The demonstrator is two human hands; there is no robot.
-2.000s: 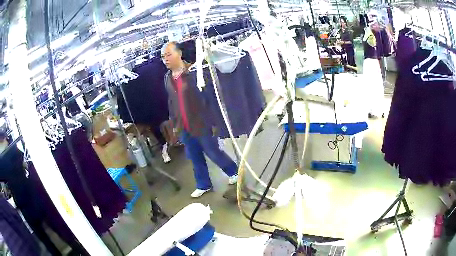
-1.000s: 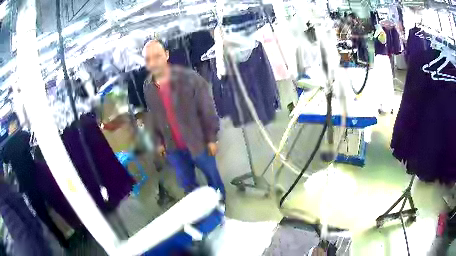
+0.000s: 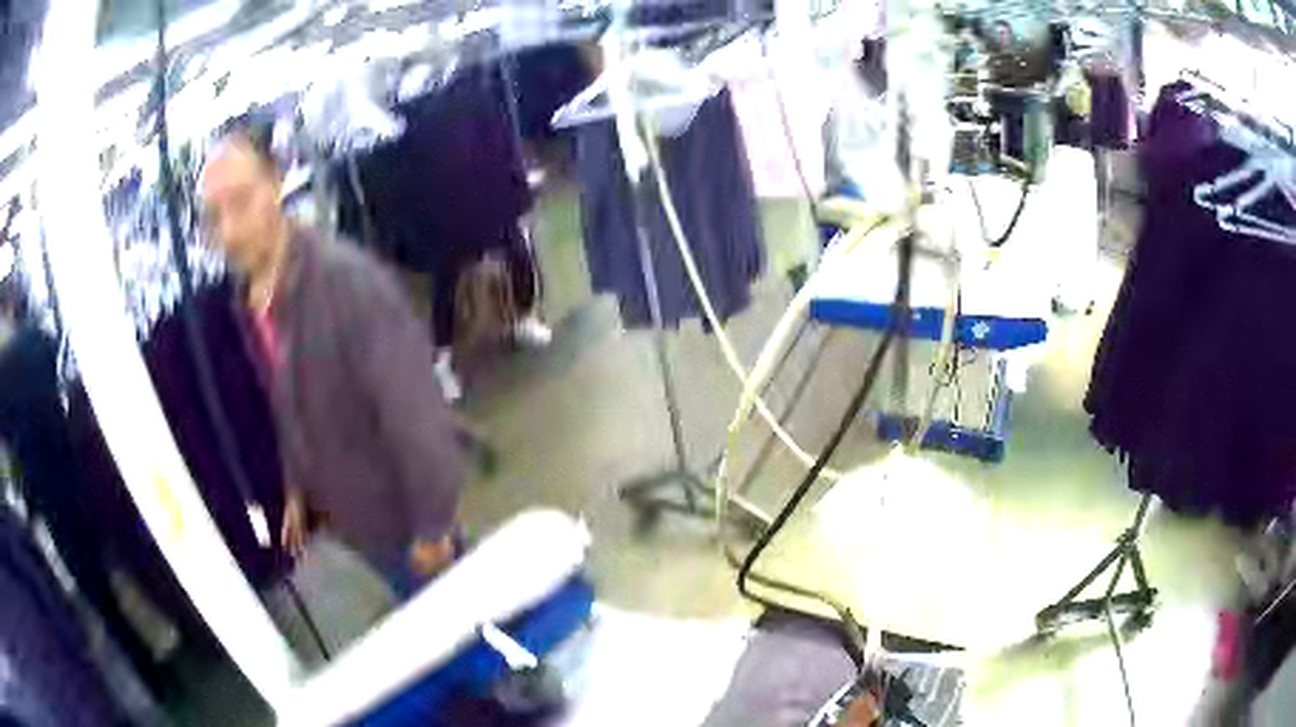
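Note:
Neither of my hands can be made out in the head view. A dark purple-grey garment lies on the white pressing board at the bottom centre, cut off by the lower edge. Right of it, the steam iron shows in part, blurred, with a brownish grip, by a grey rest. A pale hose and a black cord hang down toward it. The white padded sleeve board on its blue support stands at the bottom left.
A person in a dark jacket stands just beyond the sleeve board. Dark garments hang on a rack at right and on a stand at centre. A white table with a blue edge stands behind. A white pole crosses the left side.
The person has come nearer and moved left, beside the sleeve board. The view has shifted, and more of the dark garment shows at the bottom than two seconds ago.

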